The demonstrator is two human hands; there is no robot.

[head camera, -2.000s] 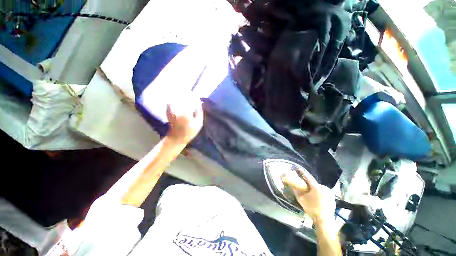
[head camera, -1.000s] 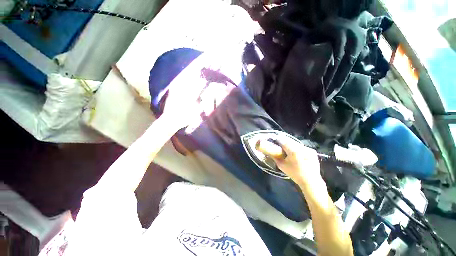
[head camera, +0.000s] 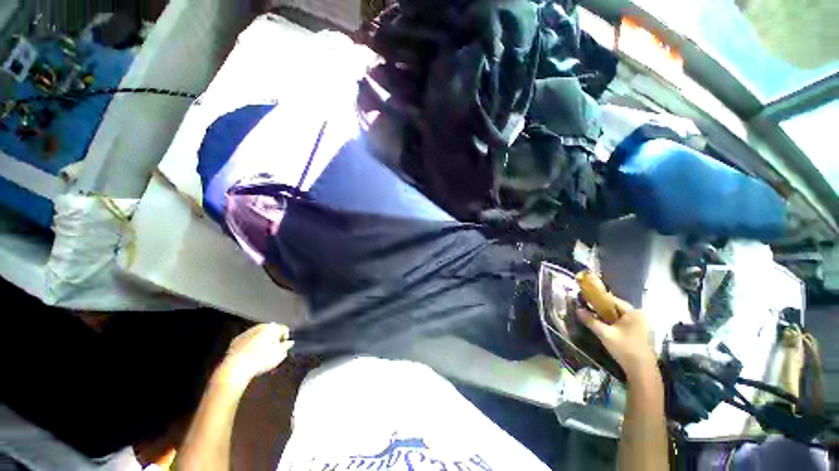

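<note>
A dark garment piece (head camera: 396, 267) lies over the blue padded form (head camera: 354, 179), its near edge pulled towards me past the form. My left hand (head camera: 262, 351) pinches that edge at the front, left of my body. My right hand (head camera: 618, 322) grips the tan handle of the steam iron (head camera: 568, 317) at the garment's right end. The iron is tilted, with its pointed metal edge showing; whether it touches the cloth I cannot tell. A white strip (head camera: 281, 147) crosses the form's left end.
A large black garment pile (head camera: 460, 101) lies behind the form. A second blue form (head camera: 704, 189) stands at the right near the window. Black hoses (head camera: 736, 391) run off right of the iron. At the upper left a blue board (head camera: 55, 120) carries fittings.
My left hand has moved from the form's left part down to the near side, pulling the cloth edge with it. The iron has moved right, off the garment's middle.
</note>
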